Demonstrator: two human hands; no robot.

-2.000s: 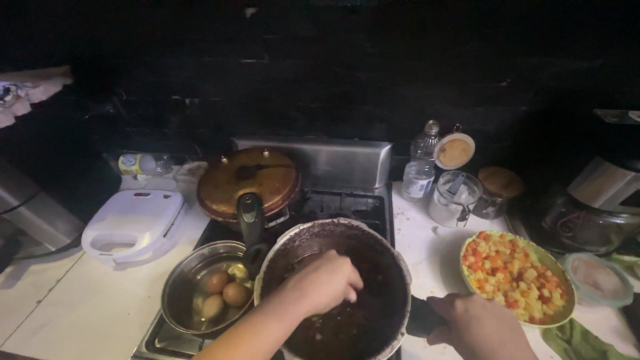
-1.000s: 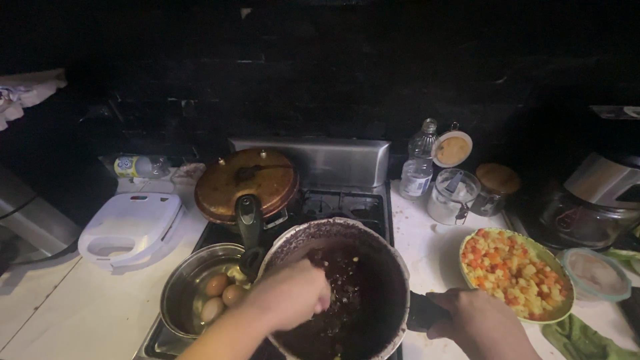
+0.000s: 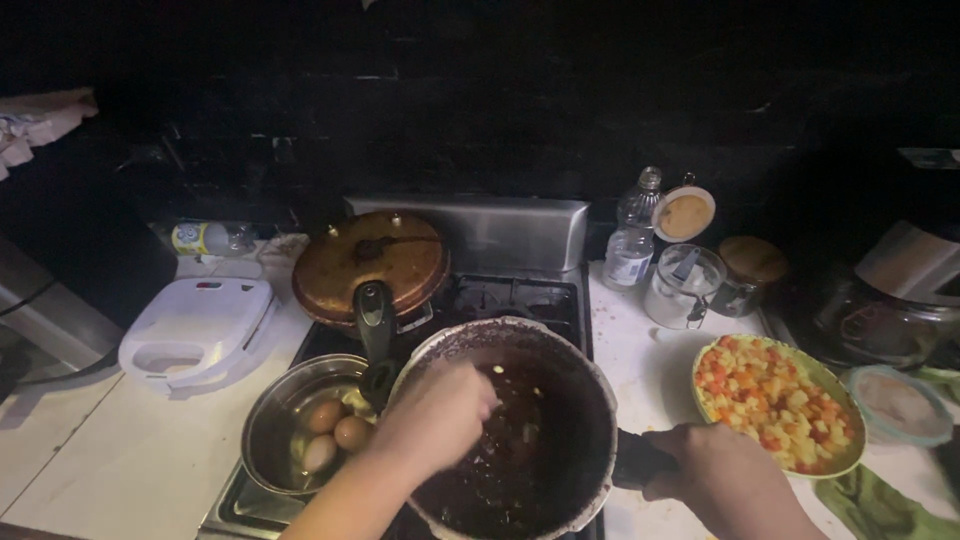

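Observation:
A large metal pot [image 3: 510, 480] with dark residue on its inner wall stands on the stove, with dark contents inside. My left hand [image 3: 442, 412] is over the left part of its opening, fingers curled; whether they hold something is hidden. My right hand [image 3: 705, 465] grips the pot's black handle [image 3: 641, 459] at the right. Close to my left forearm, a smaller metal pot [image 3: 262, 420] holds several brown eggs [image 3: 326, 416]. Behind them sits a copper-coloured pressure cooker [image 3: 375, 255] with a black handle. Right of my right hand, a green bowl [image 3: 851, 450] holds diced orange and yellow food.
A white sandwich maker [image 3: 199, 322] lies on the left counter, with a plastic bottle [image 3: 214, 238] on its side behind. On the right stand a clear bottle [image 3: 630, 240], an open glass jar [image 3: 684, 289], a wooden-lidded jar [image 3: 750, 262], a covered container [image 3: 896, 405] and a green cloth [image 3: 885, 510].
My left hand has shifted about over the pot, from near its middle two seconds ago to its left part. My right hand has stayed on the handle.

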